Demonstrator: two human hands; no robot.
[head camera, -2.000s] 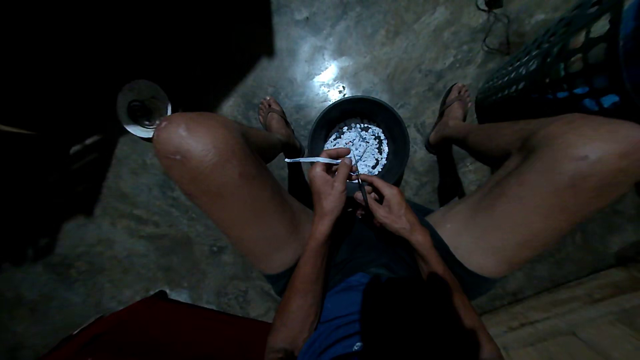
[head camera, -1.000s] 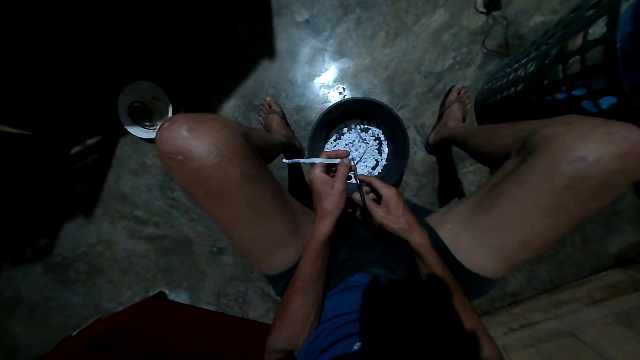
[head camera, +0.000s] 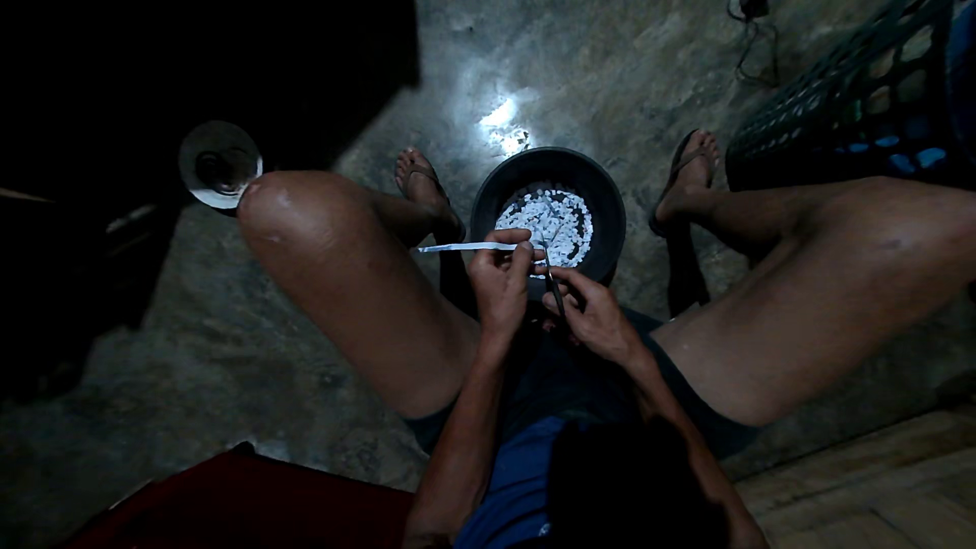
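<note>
My left hand holds a thin white strip, maybe folded paper or plastic, which sticks out to the left. In my right hand is a pair of scissors with dark handles; the blades point up at the strip's right end, beside my left fingertips. Whether the blades are apart or together is too small to tell. Just beyond both hands, a round black basin stands on the floor between my feet. Many small white pieces lie spread over its bottom, partly hidden by my hands.
A dark plastic basket with holes stands at the upper right, near a dark cable on the concrete floor. A round pale-rimmed dish or lid is by my left knee. Something dark red lies at the lower left.
</note>
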